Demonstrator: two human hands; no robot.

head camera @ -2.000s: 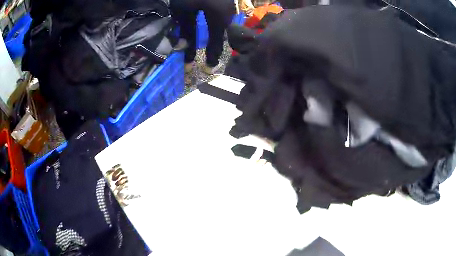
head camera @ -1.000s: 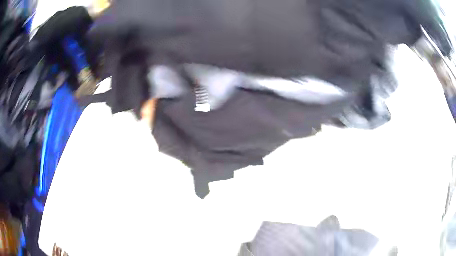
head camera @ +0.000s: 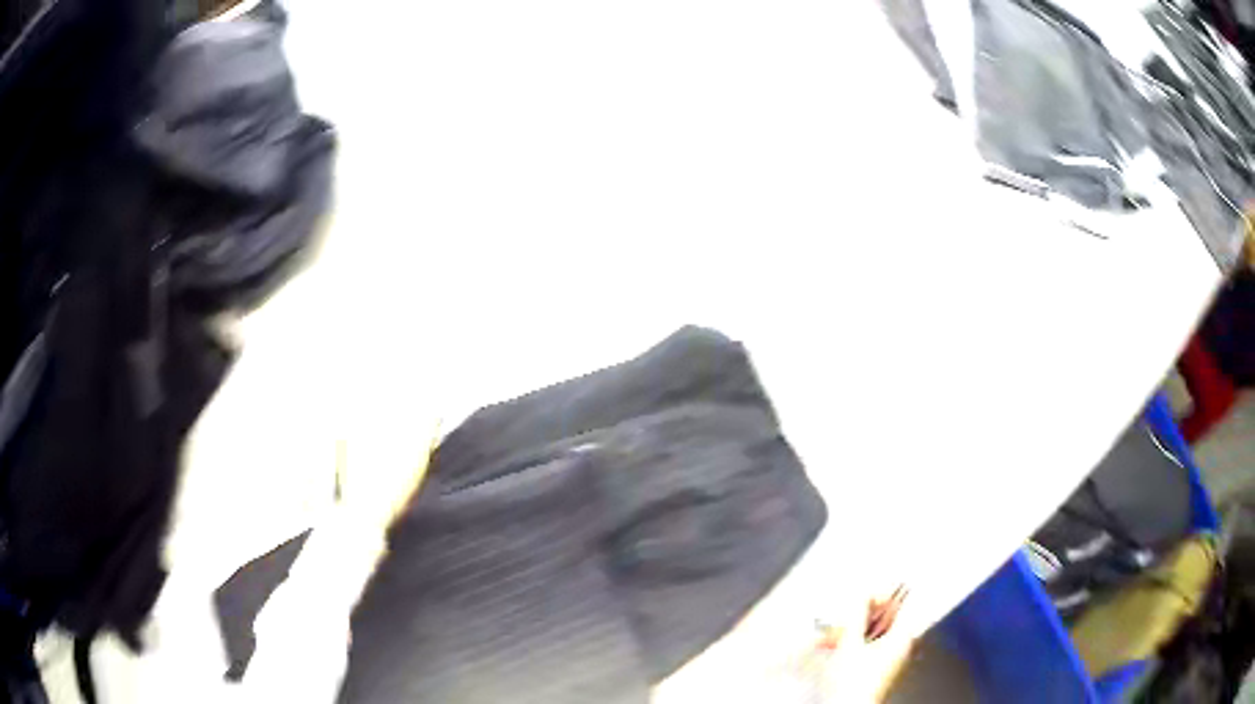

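A dark grey garment with fine stripes [head camera: 551,550] lies at the bottom middle of the white table [head camera: 619,206], with a folded upper edge and a bunched right part. My left hand [head camera: 379,481], blurred and washed out by glare, is at the garment's upper left edge. My right hand [head camera: 853,640], also overexposed and cut off by the lower edge, is beside the garment's lower right. The glare hides whether either hand's fingers grip anything. No needle, thread or button can be made out.
Black clothes [head camera: 103,371] are heaped along the left side. Grey and clear crumpled material [head camera: 1046,103] lies at the table's far right. Beyond the right edge is a blue crate [head camera: 1012,633] with dark items and a yellow thing [head camera: 1149,605].
The view has swung to the right and down. The black cloth pile that was in front is now at the left. More of the striped garment shows, and both hands are now in view.
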